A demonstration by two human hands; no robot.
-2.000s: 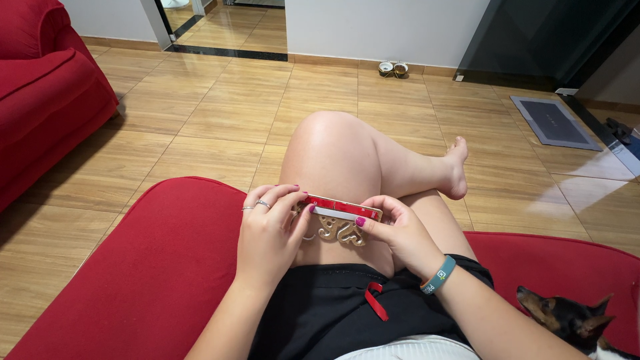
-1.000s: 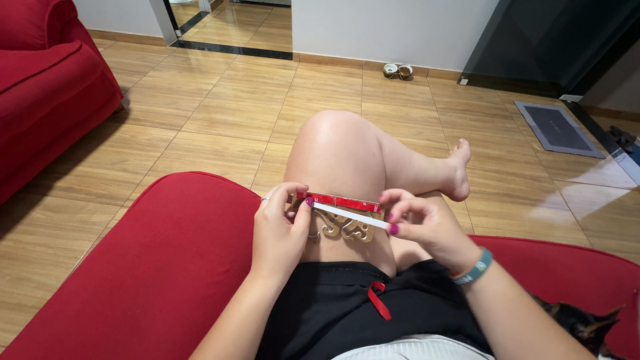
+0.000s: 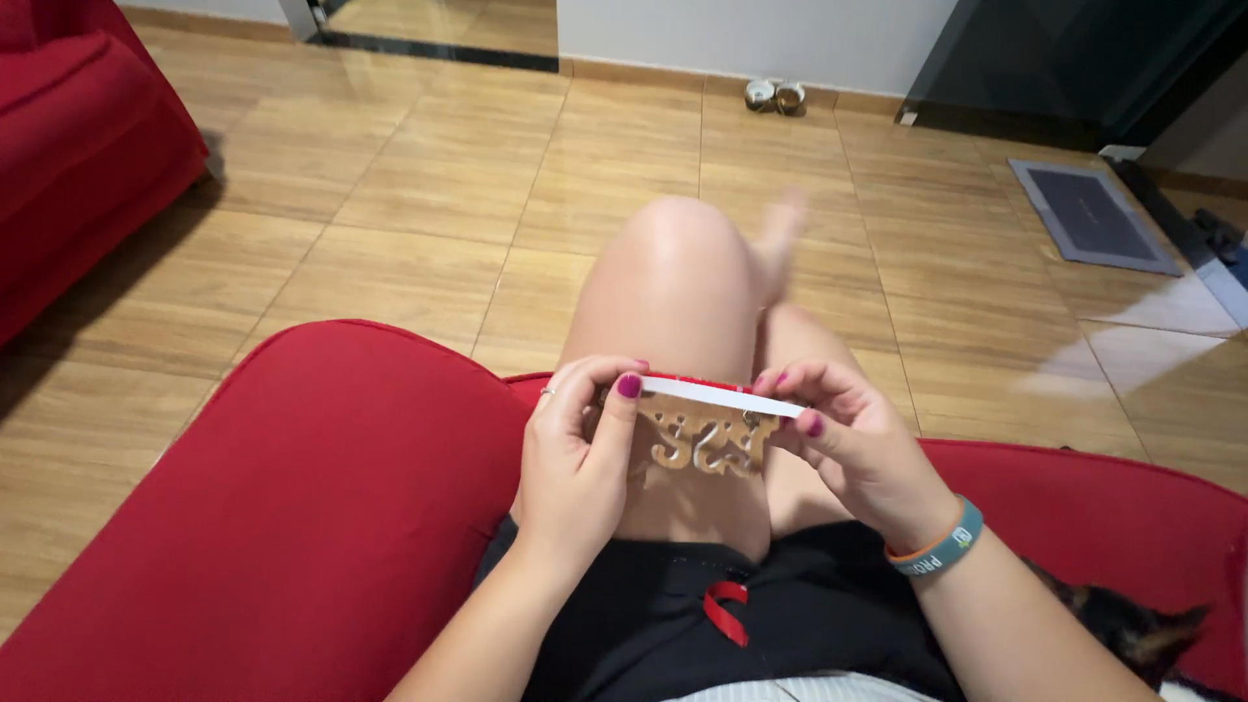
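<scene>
Above my crossed legs, my left hand grips one end of a flat wooden cut-out piece with curly shapes along its lower side. A red strip runs on its upper edge. Across it lies a narrow white strip, its left end under my left thumb. My right hand pinches the strip's right end between thumb and fingers, beside the piece's right end. Whether the white strip is stuck to the piece I cannot tell. A red ribbon lies on my black shorts.
I sit on a red sofa; another red sofa stands at the left. A dog is partly hidden by my right arm. Two bowls stand by the wall, and a grey mat lies on the tiled floor.
The white strip, angled down to the right a second ago, now lies closer along the wooden piece. My right hand has come in nearer the piece. My raised foot has moved and is blurred.
</scene>
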